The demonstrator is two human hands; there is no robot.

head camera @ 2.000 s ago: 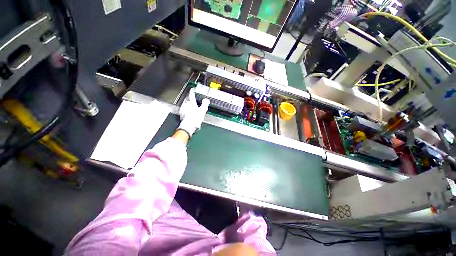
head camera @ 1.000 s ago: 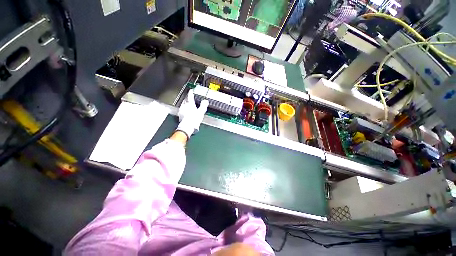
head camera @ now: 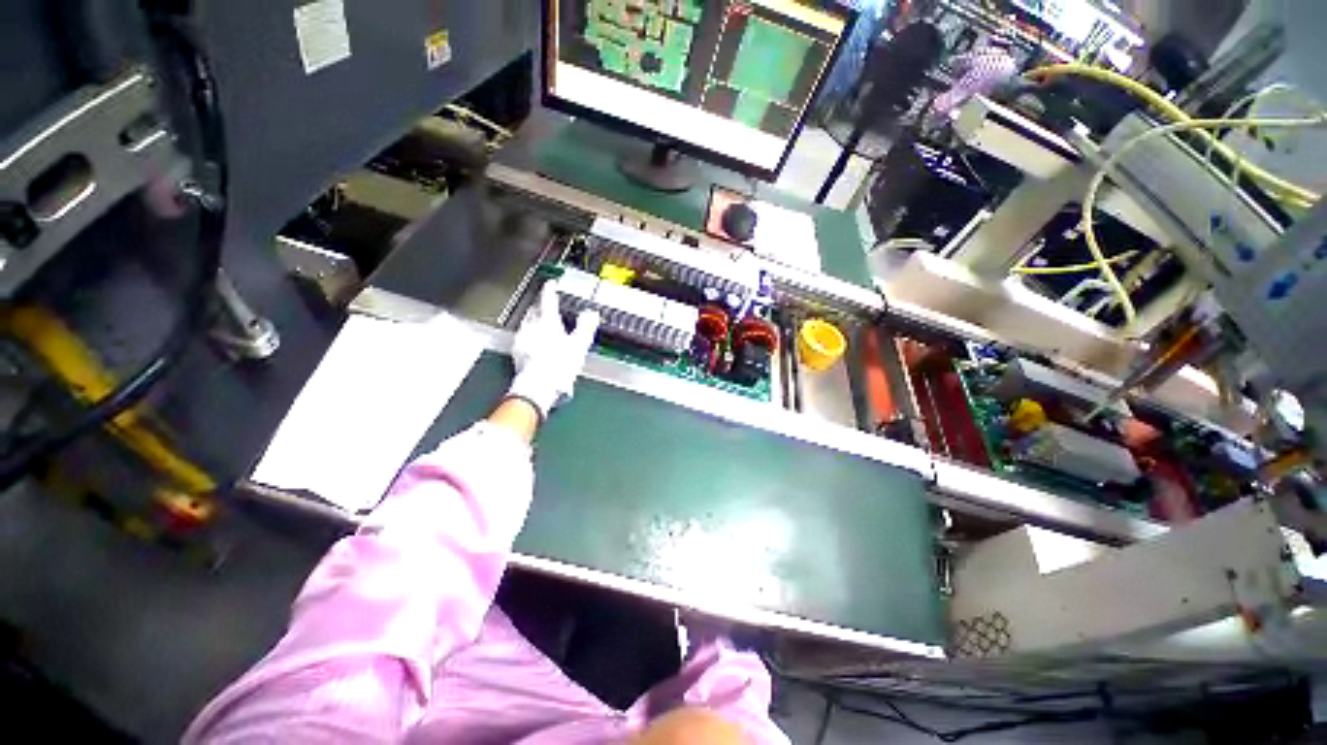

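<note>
A green circuit board [head camera: 750, 384] lies component side up between the conveyor rails, with long ribbed silver heatsinks [head camera: 629, 315], a small yellow block and red-brown toroids [head camera: 754, 338] at its right end. My left hand [head camera: 547, 352], in a white glove, rests at the board's near left corner. Its fingers are apart and touch the end of the near heatsink; the fingertips are partly hard to make out. A blurred skin-toned patch shows at the bottom edge beside a pink sleeve or cloth; I cannot tell whether it is my right hand.
White paper [head camera: 371, 408] lies left on the green-matted ledge [head camera: 713, 502]. A yellow ring or cup [head camera: 821, 344] is right of the board. More boards [head camera: 1070, 437] lie on the red-orange bed at right. Behind are a monitor [head camera: 699, 73] and mouse [head camera: 739, 221]. A dark machine stands left.
The whole view has shifted slightly. The monitor picture has changed. My left hand stays at the board's left end, and the board keeps its place between the rails.
</note>
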